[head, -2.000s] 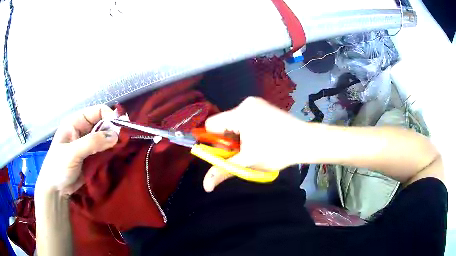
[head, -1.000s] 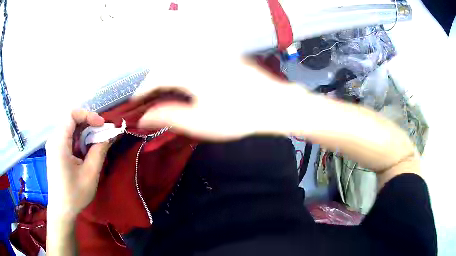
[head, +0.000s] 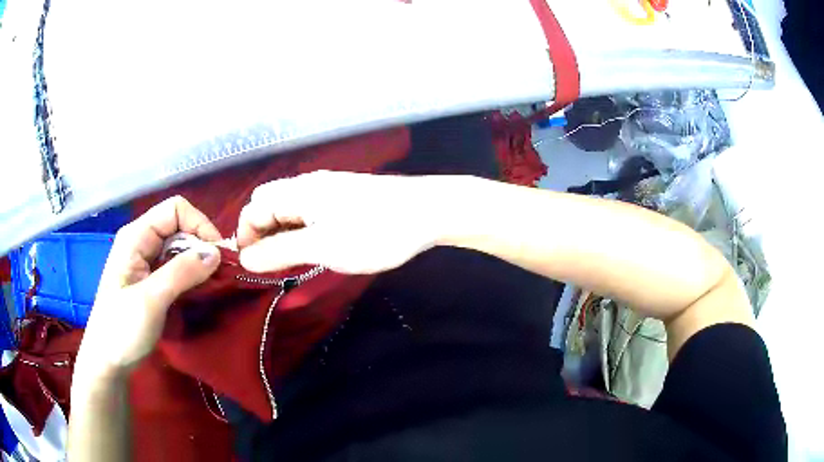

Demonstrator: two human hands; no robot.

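The dark red garment (head: 226, 352) lies over the lap, with a silver-toothed zipper (head: 266, 347) running down it and bending right near my hands. My left hand (head: 149, 280) pinches the garment's edge at a white label or lining piece (head: 183, 242). My right hand (head: 289, 226) is close beside it, thumb and forefinger closed at the same edge; whether it pinches cloth or a thread is too small to tell. The scissors (head: 643, 9) lie on the white table at the top right, only their yellow and red handles in view.
The white table's ruler-marked edge (head: 235, 149) curves above my hands. A red strip (head: 562, 63) hangs over it. A dark patterned strip (head: 43, 117) lies at left. A blue crate (head: 68, 275) with red pieces (head: 45, 370) stands lower left. Clear plastic (head: 678, 131) is at right.
My right hand held the scissors at the label, then swept over the table; now it is empty of them and back at my left hand. The scissors lie on the table.
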